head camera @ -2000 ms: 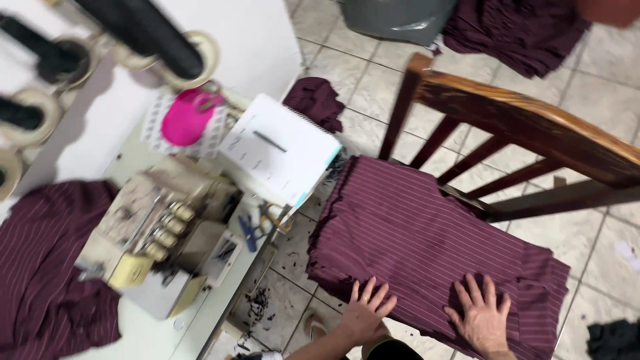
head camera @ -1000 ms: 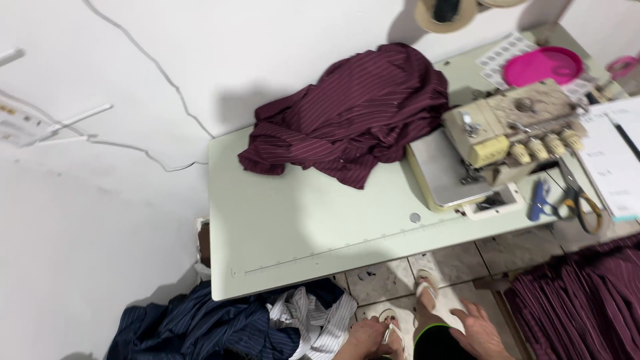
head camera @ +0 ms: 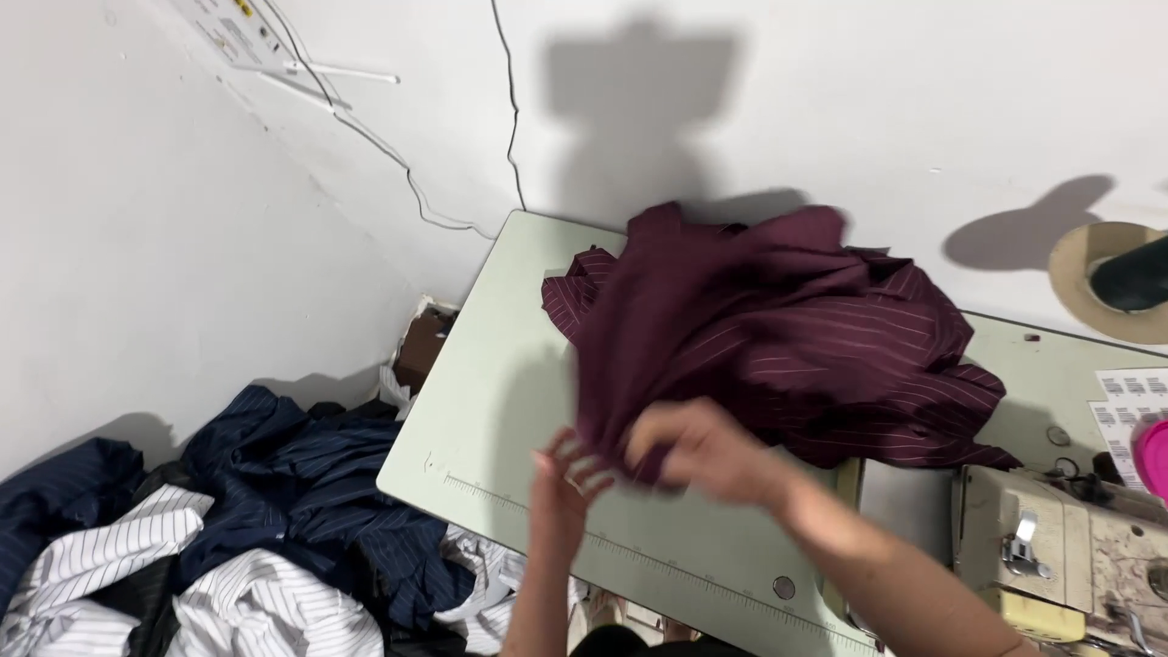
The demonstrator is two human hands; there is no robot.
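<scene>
A heap of maroon pinstriped fabric [head camera: 821,338] lies on the pale green sewing table [head camera: 465,392], partly lifted and blurred by motion. My right hand [head camera: 698,447], also blurred, is closed on the fabric's near lower corner. Just left of it, my left hand [head camera: 570,470] is raised with its fingers spread at the edge of the same corner; whether it touches the cloth I cannot tell. To the right of the heap stands an overlock sewing machine [head camera: 1031,547] with its metal plate near the fabric.
Navy and white pinstriped garments [head camera: 301,511] are piled at the lower left beyond the table's end. A thread cone [head camera: 1131,274] stands at the right by the wall. A pink dish [head camera: 1154,456] sits on printed label sheets [head camera: 1127,401]. Cables run down the wall.
My hands have come up from below the table's front edge to the maroon fabric, and the right has taken hold of it. Part of the heap is now pulled forward. The view has swung left.
</scene>
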